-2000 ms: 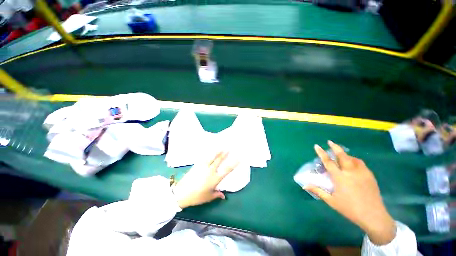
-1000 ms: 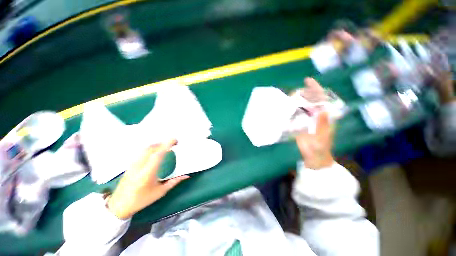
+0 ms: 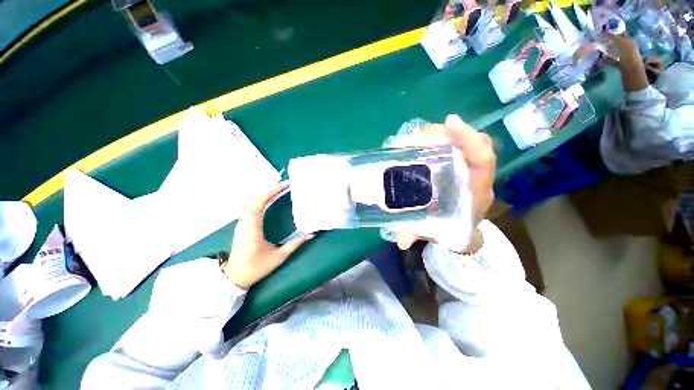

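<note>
A clear display box [image 3: 369, 190] with a dark-faced smartwatch [image 3: 408, 187] inside lies level in front of me, its white base end to the left. My right hand [image 3: 475, 171] grips its right end; crumpled clear plastic [image 3: 405, 134] shows behind the box by those fingers. My left hand [image 3: 257, 242] curves around a bent white sleeve, seen nearly edge-on at the box's left end; the box hides most of it. A stack of flat white sleeve blanks [image 3: 163, 209] lies fanned on the green bench.
Formed sleeves [image 3: 57, 282] stand at the left. Boxed watches [image 3: 525, 76] stand at the upper right, near another person's hand [image 3: 630, 65] and sleeve. A boxed watch [image 3: 158, 34] lies on the dark green belt beyond the yellow edge strip [image 3: 304, 74]. Blue and yellow containers are below right.
The view has turned towards the right. My right hand has raised the boxed watch from the bench in front of me. My left hand has moved off the blanks with a curved sleeve.
</note>
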